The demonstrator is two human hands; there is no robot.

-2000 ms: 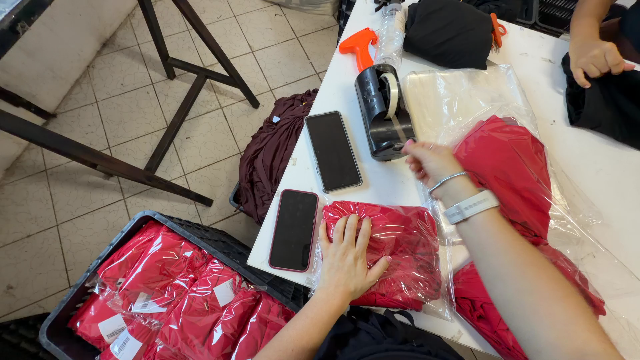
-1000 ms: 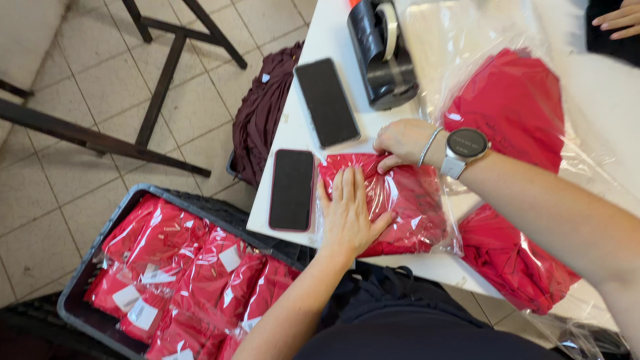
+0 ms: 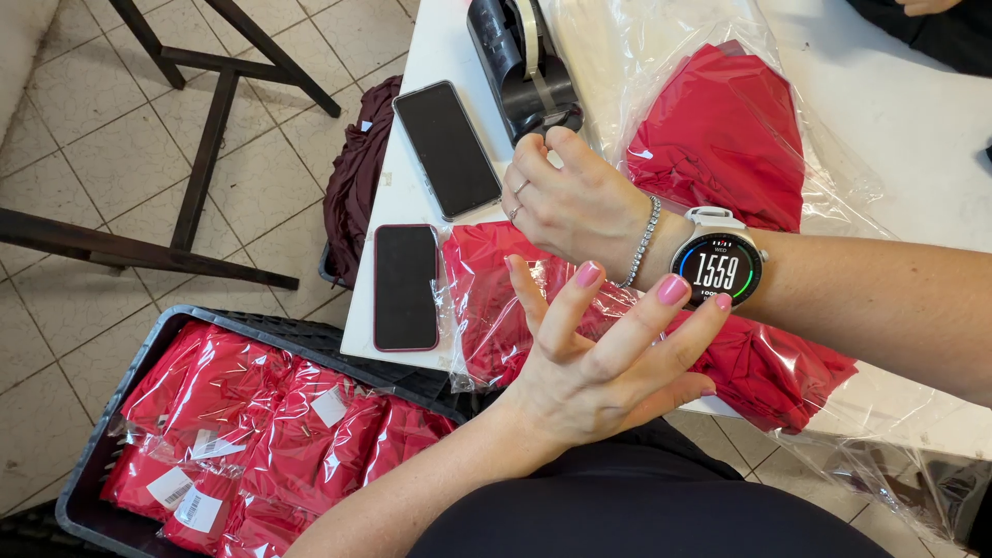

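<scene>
A red garment in a clear plastic bag (image 3: 496,310) lies at the table's near corner, partly hidden under both hands. My left hand (image 3: 608,353) is raised over it, palm up with fingers spread, holding nothing. My right hand (image 3: 577,198), wearing rings, a bracelet and a watch, is above the bag's far side, its fingers curled near the end of the black tape dispenser (image 3: 535,85); whether it holds anything I cannot tell. Another bagged red garment (image 3: 721,132) lies beyond my right wrist, and more bagged red cloth (image 3: 775,372) shows below that forearm.
Two phones, one with a clear case (image 3: 448,147) and one with a red case (image 3: 406,287), lie along the table's left edge. A dark crate (image 3: 77,480) of bagged red garments stands below. Maroon cloth (image 3: 360,186) and a dark metal frame (image 3: 209,155) are left. Another person's hand (image 3: 928,6) is at top right.
My left hand was flat on the bagged garment and is now lifted and turned palm up. My right hand, at the dispenser and then on the bag, is now raised off it.
</scene>
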